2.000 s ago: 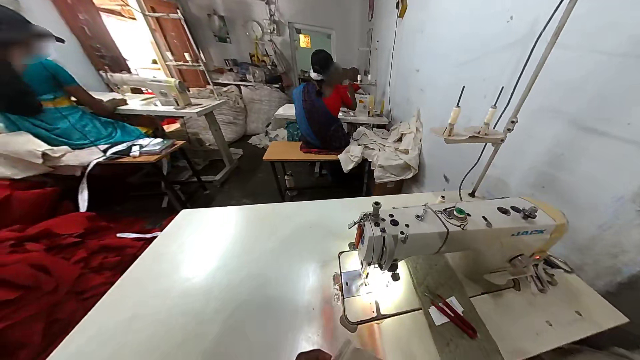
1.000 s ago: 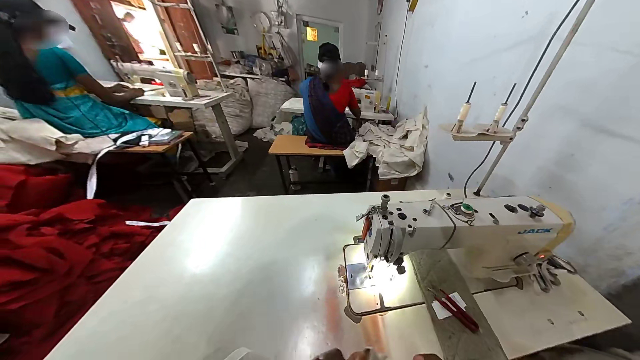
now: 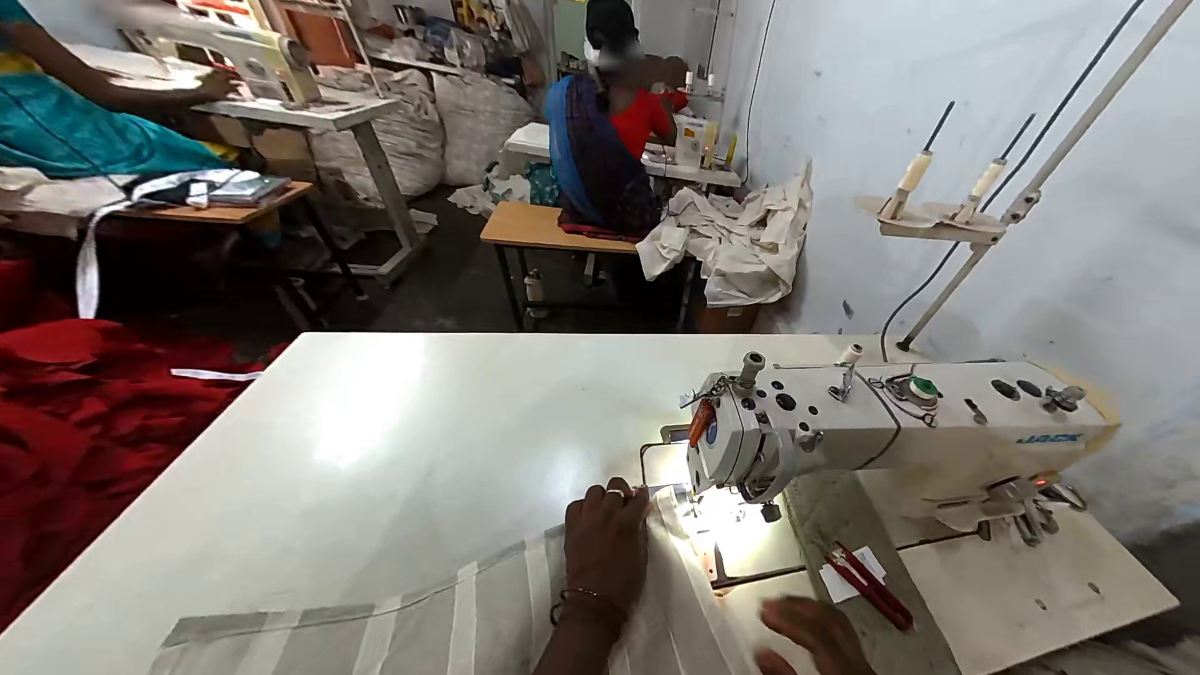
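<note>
A striped, pale grey and white fabric lies along the front of the white table, its corner beside the needle area of a Jack sewing machine. My left hand presses on the fabric near that corner, with fingertips bent down at its edge, left of the lit needle plate. At the bottom, right of the fabric, my right hand has its fingers apart and nothing in them. Red-handled thread snips lie on a small white paper, just above and right of my right hand.
A thread stand with two cones rises behind the machine. Red cloth is heaped beyond the table's left edge. Two people work at other sewing machines ahead; a wooden bench and a pile of cream cloth stand past the far edge.
The striped fabric now lies on the table up to the needle area. My left hand has come in from the bottom edge onto it, and my right hand shows more fully. The view has tilted down.
</note>
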